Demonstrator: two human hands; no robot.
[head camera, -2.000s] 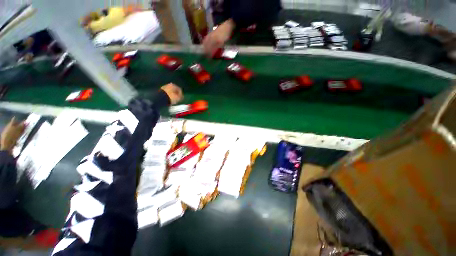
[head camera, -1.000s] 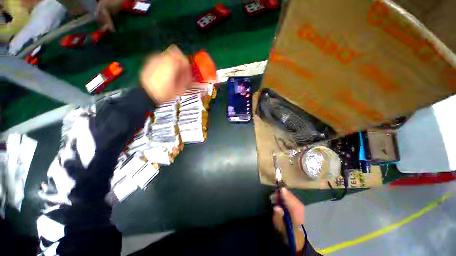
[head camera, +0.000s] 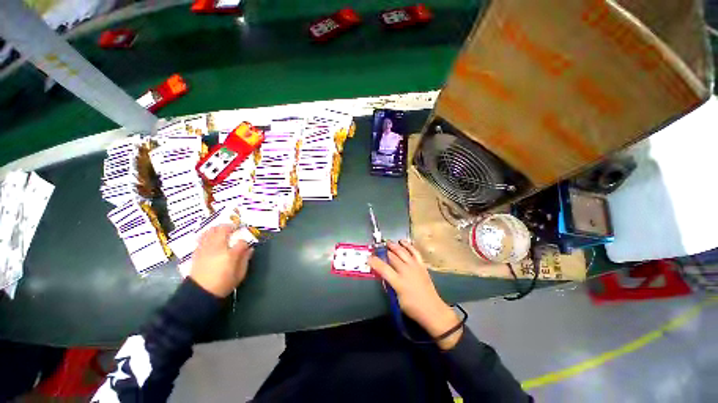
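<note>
My left hand (head camera: 220, 264) is at the front edge of the white LCD piles, its fingers on an LCD module (head camera: 245, 235). My right hand (head camera: 405, 275) holds the soldering iron (head camera: 376, 233) by its blue handle, tip pointing up and away from me. A red device housing (head camera: 352, 260) lies on the dark green mat just left of my right hand. Another red device housing (head camera: 229, 153) lies on top of the LCD piles (head camera: 277, 161), which show gold-orange tails.
A phone (head camera: 387, 142) lies beyond the iron. At right are a black fan (head camera: 464, 167), a large cardboard box (head camera: 567, 94), a round roll (head camera: 501, 238) and a soldering station (head camera: 586, 216). Behind runs the green belt (head camera: 275, 67) with red units. White sheets (head camera: 20, 220) lie far left.
My left hand has come back from the belt side to the LCD piles. My right hand has moved left with the iron. A red unit now lies on the mat and another on the piles.
</note>
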